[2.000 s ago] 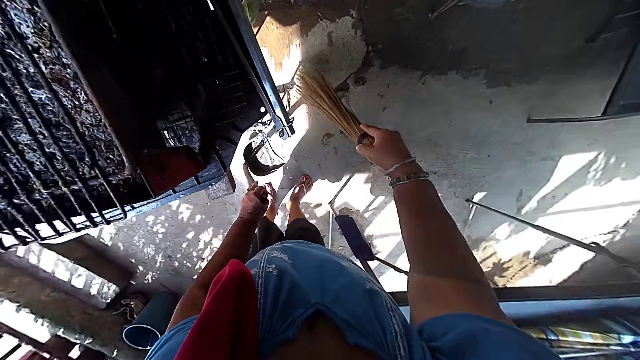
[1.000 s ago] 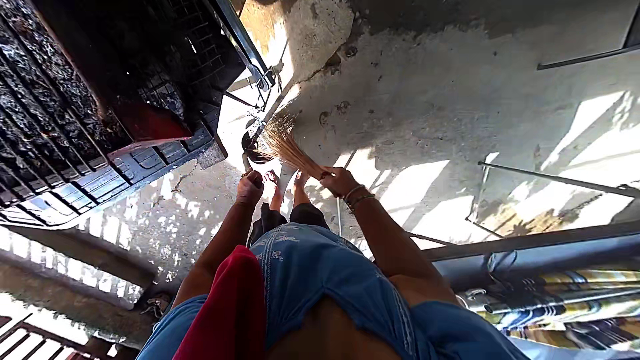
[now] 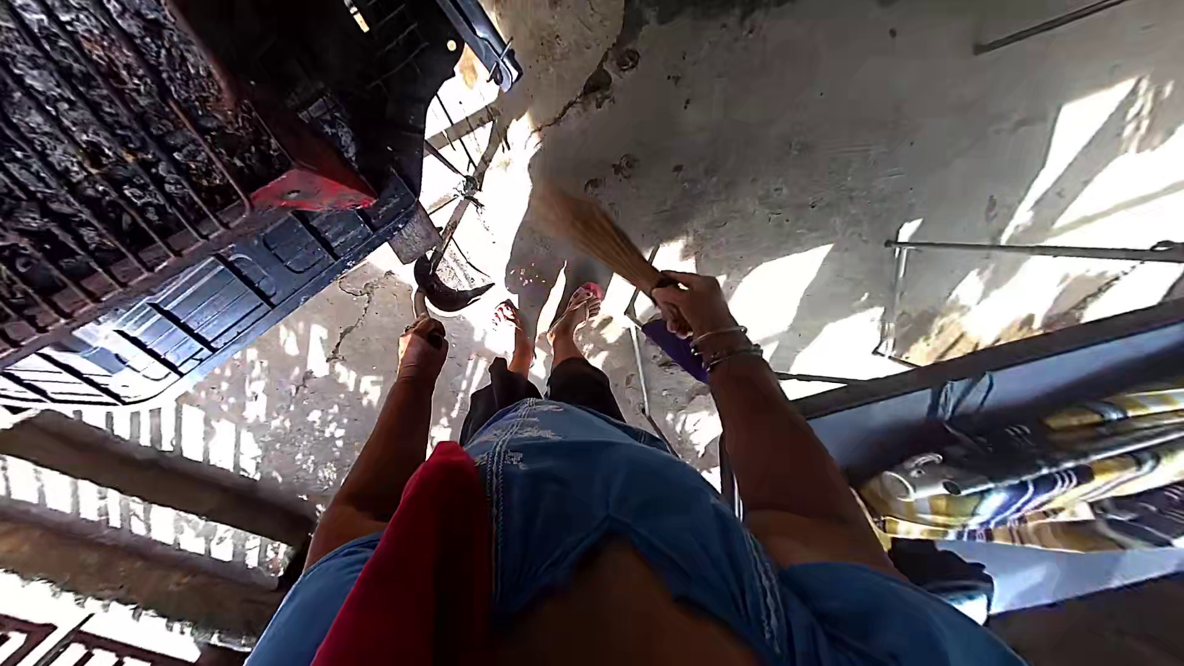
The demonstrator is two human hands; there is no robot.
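Observation:
My right hand (image 3: 683, 303) grips the bound end of a straw hand broom (image 3: 606, 239). Its bristles point up and left over the concrete floor (image 3: 758, 148) and are blurred at the tips. Closed around a thin handle, my left hand (image 3: 423, 344) is at the left of my feet. Just above that hand is a dark curved pan or scoop (image 3: 449, 289), whose exact kind I cannot tell. Both feet, in sandals, stand on the floor between my hands.
A large dark crate with metal bars (image 3: 231, 277) fills the upper left. Thin metal frames (image 3: 1027, 248) stand at the right, near a blue surface bearing patterned cloth (image 3: 1110, 462). A purple object (image 3: 675, 350) lies beside my right wrist. Beams (image 3: 157, 481) run along the lower left.
The broom in my right hand has moved from up on the right to beside the dark pan, then back out to the right of it. My left hand has kept its hold near the pan.

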